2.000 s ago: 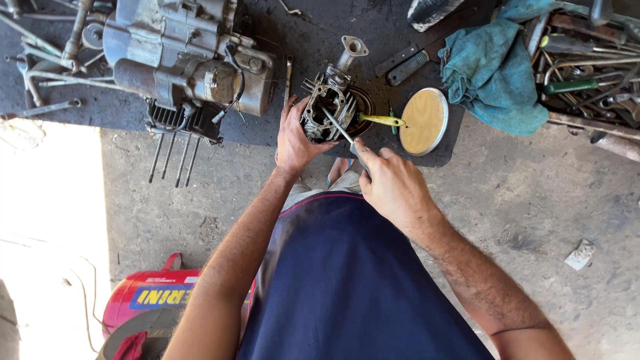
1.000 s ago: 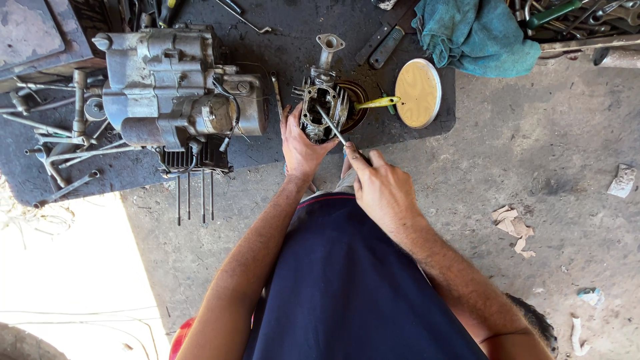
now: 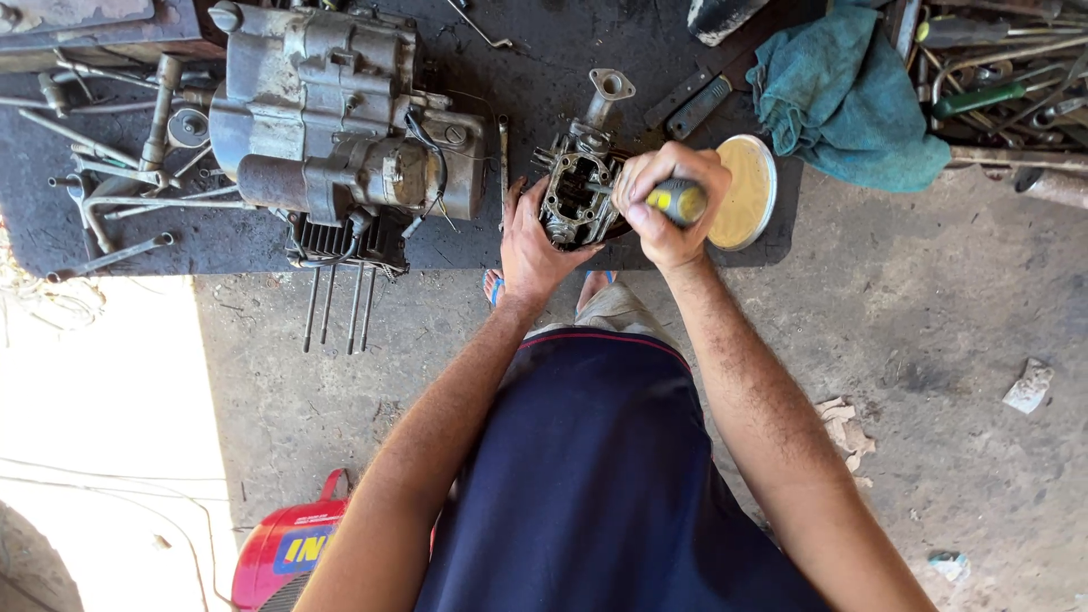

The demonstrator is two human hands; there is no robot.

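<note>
My left hand [image 3: 537, 242] grips the lower left side of a small engine's cylinder head [image 3: 580, 191], whose open cavity faces up. An intake pipe with a flange [image 3: 610, 89] rises from its far end. My right hand [image 3: 671, 200] is closed around a screwdriver with a yellow and grey handle [image 3: 677, 202]. The shaft points left into the head's cavity; the tip is hard to make out. Just right of that hand lies a round lid with a yellowish surface [image 3: 744, 194]. A brown round container under the head is mostly hidden.
An engine block [image 3: 348, 127] with protruding studs stands left on the dark bench [image 3: 476, 255]. Wrenches [image 3: 127, 191] lie farther left. A teal rag [image 3: 841, 102], a utility knife [image 3: 699, 106] and a tray of tools [image 3: 1011, 157] are at the right. A red tank [image 3: 285, 544] stands on the floor.
My right hand has turned and moved up over the head's right side, and the screwdriver's handle now shows. My left hand still holds the head. The yellow-handled brush seen earlier is now hidden.
</note>
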